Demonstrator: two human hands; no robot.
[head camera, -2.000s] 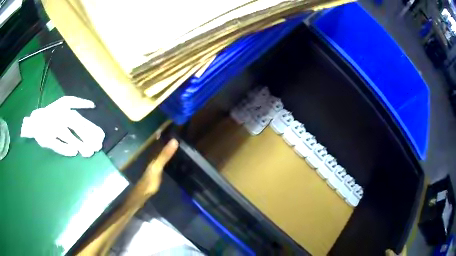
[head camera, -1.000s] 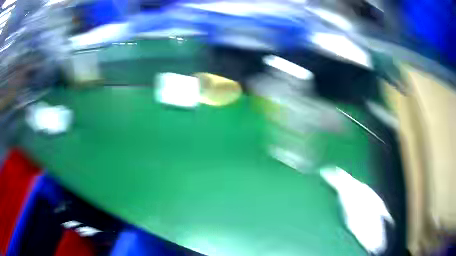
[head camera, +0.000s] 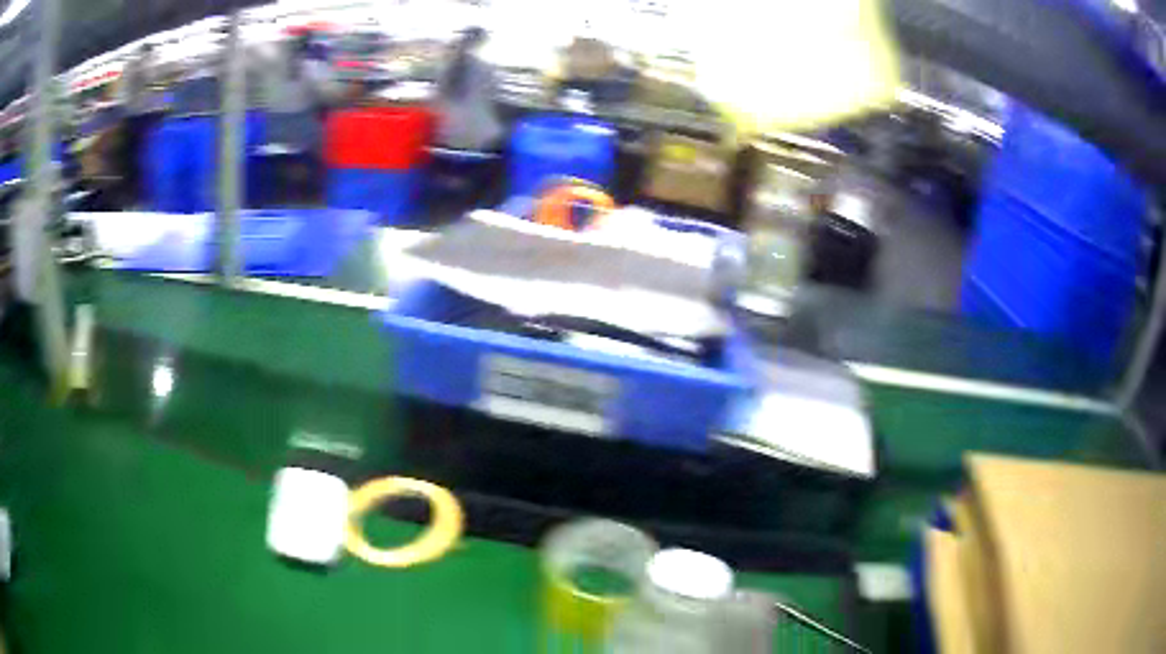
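Observation:
No hand is in view. Nearest in front of me, on the green mat (head camera: 192, 549), a single white socket (head camera: 307, 515) lies just left of a thin pale-yellow tape ring (head camera: 404, 521). At the bottom edge stand a wide yellow tape roll (head camera: 582, 611) and a clear bottle with a white cap (head camera: 691, 575), both cut off by the edge. A thin dark rod or wire (head camera: 825, 629) shows right of the bottle. The picture is somewhat blurred.
A blue tool box (head camera: 448, 364) with papers on top stands at the back of the bench. Tan cardboard sheets (head camera: 1074, 556) are stacked at the lower right. Beyond are blue bins (head camera: 1061, 230), a red crate (head camera: 379, 137) and a blurred hall.
The view has swung from the bin and right bench side, across the mat, up to the back of the bench and the hall. The hands, bin and white glove have left the picture.

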